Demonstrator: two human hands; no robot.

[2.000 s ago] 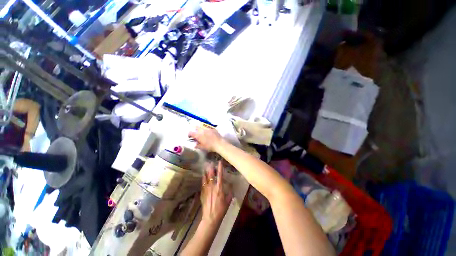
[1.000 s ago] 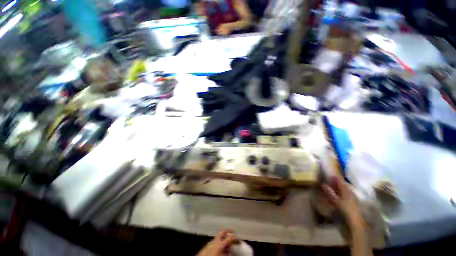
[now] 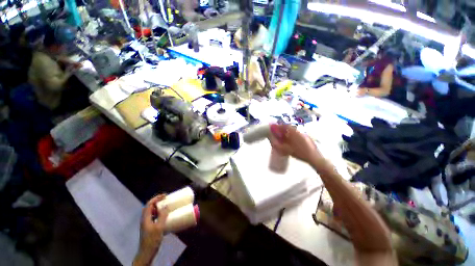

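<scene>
My left hand (image 3: 151, 223) holds two cream thread cones (image 3: 179, 210) side by side below the table edge; one shows a pink core end. My right hand (image 3: 297, 146) is raised over a stack of white fabric panels (image 3: 268, 179). It grips a pale thread cone (image 3: 257, 134) that points left, with pink at its end by the fingers. A second pale, blurred shape hangs under the fingers, perhaps another cone. A dark cone (image 3: 230, 140) with an orange-yellow end lies beside the grey overlock machine (image 3: 179, 120).
A cream flat-bed machine (image 3: 422, 226) is at the lower right, with a black garment heap (image 3: 385, 150) behind. A white disc (image 3: 221, 113) is behind the overlock. A red crate (image 3: 78, 161) and white board (image 3: 112, 208) are low left. Other people sit at the far left and back right.
The view has swung left from the cream machine to the overlock. My left hand now clearly shows two cream cones. My right hand has left the cream machine's right end and grips a pale cone.
</scene>
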